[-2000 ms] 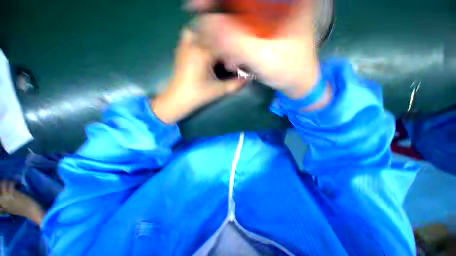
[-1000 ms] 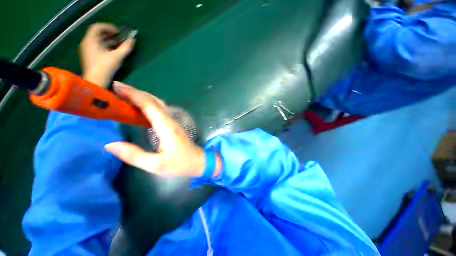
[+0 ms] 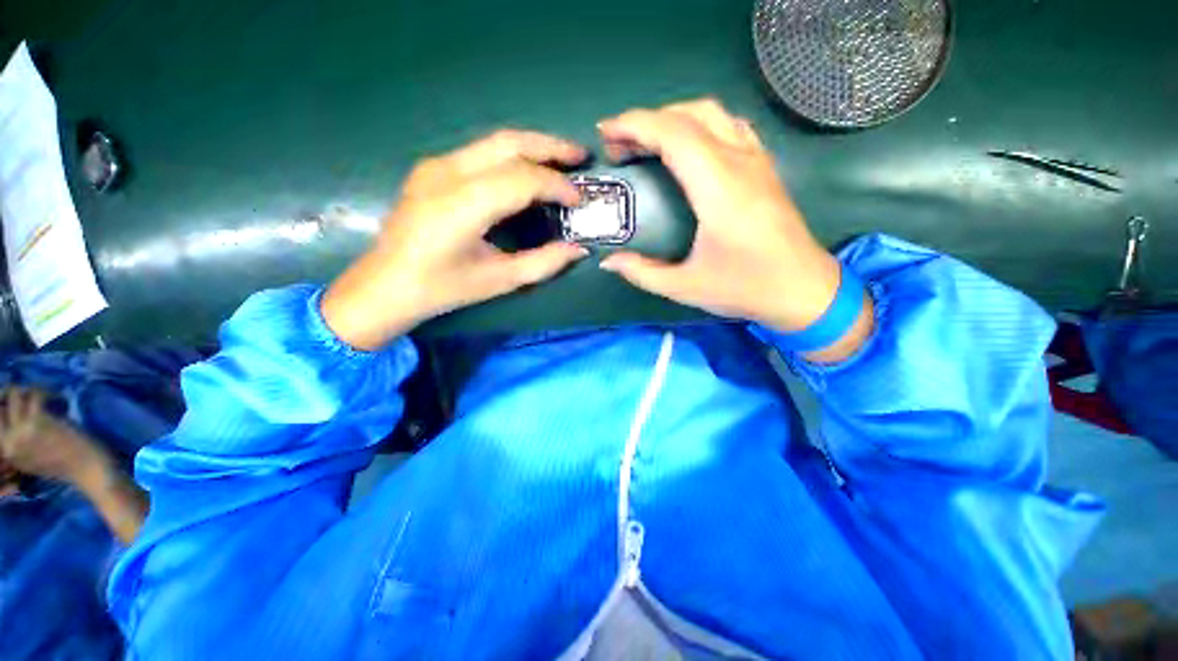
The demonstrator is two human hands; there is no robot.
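Note:
A silver rounded-square watch case (image 3: pixel 599 211) with a pale inside lies between my hands. My left hand (image 3: pixel 472 226) has its fingers around the case's left side, with a fingertip at its upper left edge. Something dark shows under my left palm; I cannot tell what it is. My right hand (image 3: pixel 723 220) is to the right of the case, thumb and fingers apart and curved, holding nothing. A blue band is on my right wrist. The electric screwdriver is not in view.
A round perforated metal plate (image 3: pixel 853 58) is at the upper right. Dark tweezers (image 3: pixel 1057 169) and a binder clip (image 3: pixel 1133 256) are further right. At left are a small dark unit (image 3: pixel 100 158), a white paper sheet (image 3: pixel 45 207) and another person's hand (image 3: pixel 58 446).
The view has swung back over the bench. My right hand has let go of the orange screwdriver, which has left the picture. My two hands have come together at the case.

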